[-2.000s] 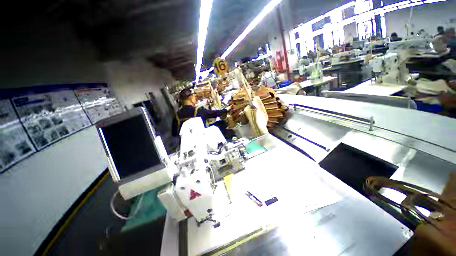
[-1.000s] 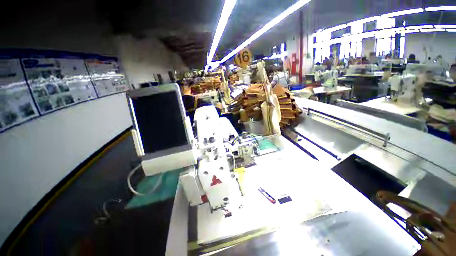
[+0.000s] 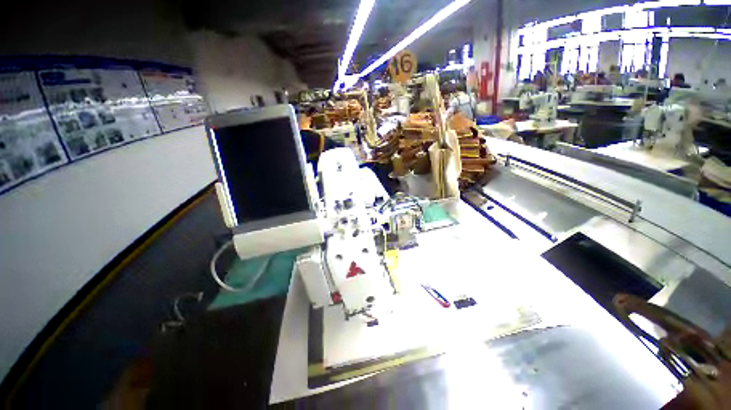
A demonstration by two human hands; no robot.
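The white pattern sewing machine head [image 3: 349, 268] with a red three-diamond logo stands over the white plate [image 3: 409, 332]. A slim red-and-dark tool [image 3: 436, 295] lies on the plate, beside a small dark rectangular item [image 3: 464, 303]. Brown bag handles [image 3: 669, 332] loop up at the lower right edge, above brown material cut off by the frame. Neither my left hand nor my right hand can be made out in the picture.
A control monitor [image 3: 263, 170] stands left of the head. A pile of brown bags [image 3: 421, 144] sits behind the machine. A metal table [image 3: 513, 372] spans the front, with a dark recess [image 3: 601, 264] at right. A white wall [image 3: 96, 180] runs along the left.
The view has turned and tilted slightly, so the machine, monitor and table items sit farther right and higher. The person seen behind the machine two seconds ago is now mostly hidden.
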